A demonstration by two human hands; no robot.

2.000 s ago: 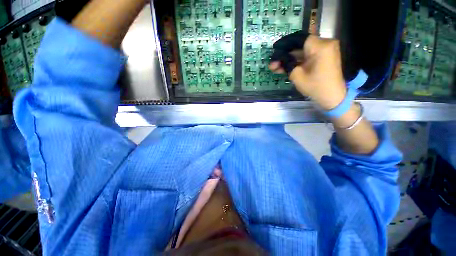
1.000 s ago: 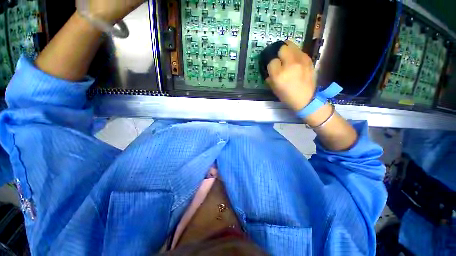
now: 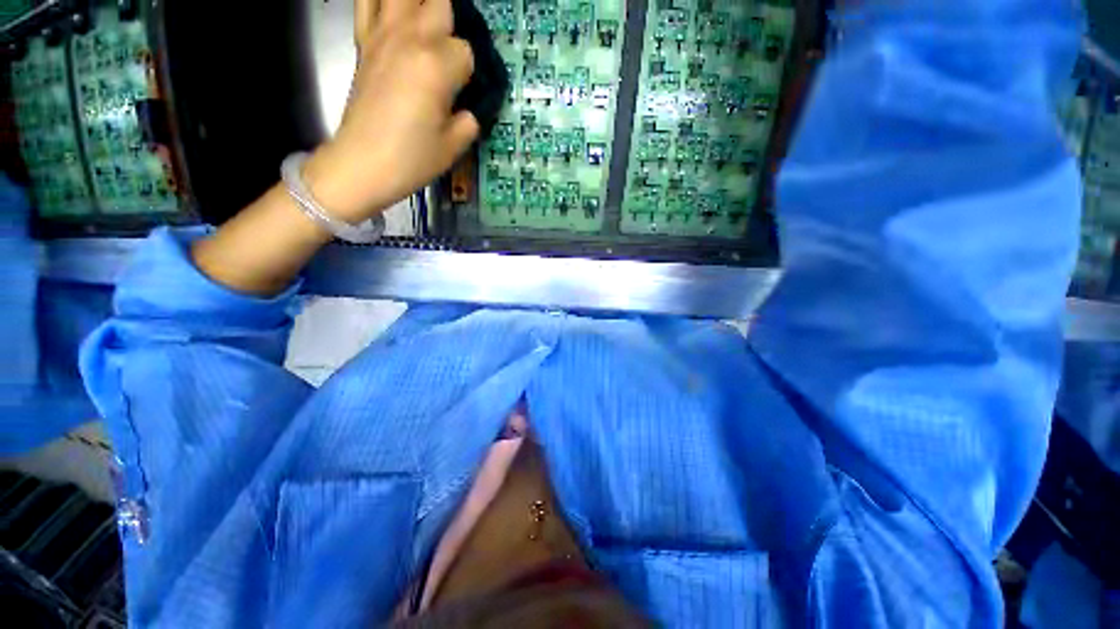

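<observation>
My left hand (image 3: 405, 105), with a pale bangle and black finger covers, is over the left edge of the carrier frame (image 3: 590, 246). Its fingers are curled and its fingertips are hidden or dark, so I cannot tell whether it holds anything. Two green circuit board panels lie side by side in the frame, a left one (image 3: 548, 135) and a right one (image 3: 703, 135), with rows of small dark and silver parts. My right sleeve (image 3: 921, 209) reaches up past the top edge, and my right hand is out of the picture.
A silver conveyor rail (image 3: 553, 280) runs along the near edge, with a toothed chain beside it. Another carrier with green panels (image 3: 117, 123) is at the far left. Part of another panel (image 3: 1102, 184) shows at the far right, behind my right sleeve.
My left hand has come down into view at the carrier's left side. My right hand has left the right panel and gone out past the top. The carrier appears slightly further right.
</observation>
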